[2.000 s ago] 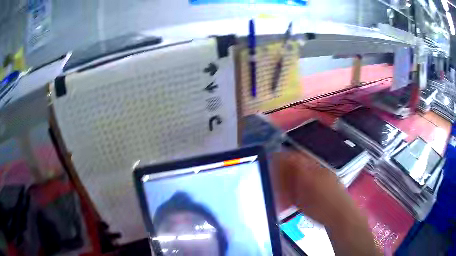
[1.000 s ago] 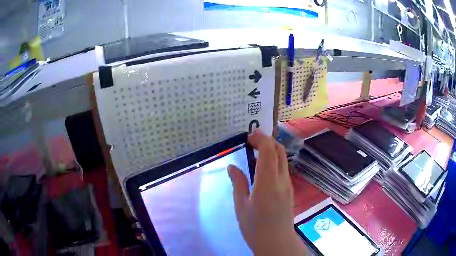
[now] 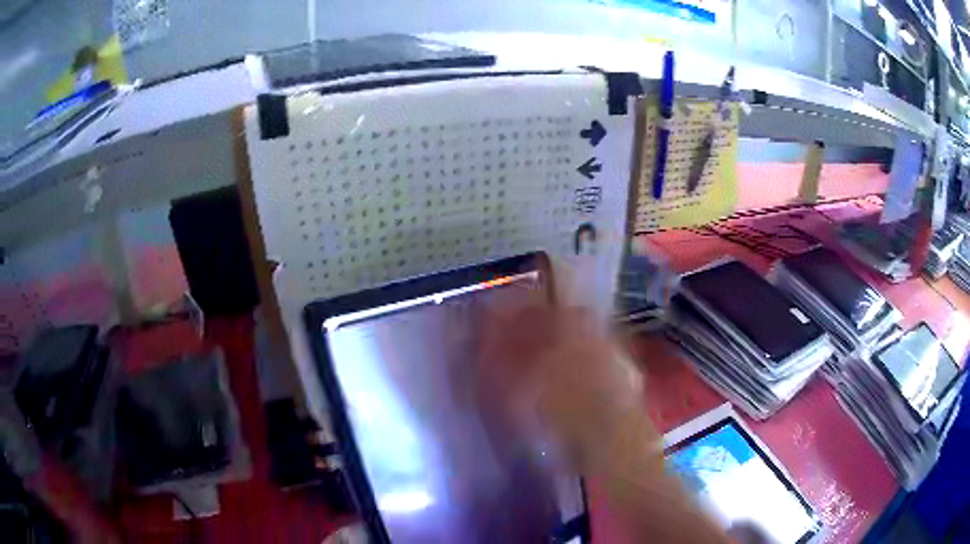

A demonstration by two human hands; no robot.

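A tablet [image 3: 425, 425] with a black border and a lit, washed-out pale purple screen is held up at a tilt, low in the middle. My right hand [image 3: 574, 372] is blurred and lies over the tablet's upper right part; its finger pose is unclear. Of my left hand, at most a small bit of skin [image 3: 346, 534] shows at the bottom edge by the tablet's lower left; its grip is hidden. The white camera test chart [image 3: 425, 191] stands upright behind the tablet, with black arrows at its right side.
A second lit tablet [image 3: 734, 473] lies on the red-pink bench at lower right. Stacked tablets [image 3: 750, 313] with white sleeves stand behind it, with more stacks further right. Dark tablets [image 3: 176, 425] lie at left. Pens [image 3: 665, 128] hang over a yellow card [image 3: 707, 207]. A grey shelf runs above.
The tablet's screen showed a face two seconds ago; now it shows a pale purple blur. My right hand was sharp at the tablet's upper right corner and now blurs over the screen. The view has shifted.
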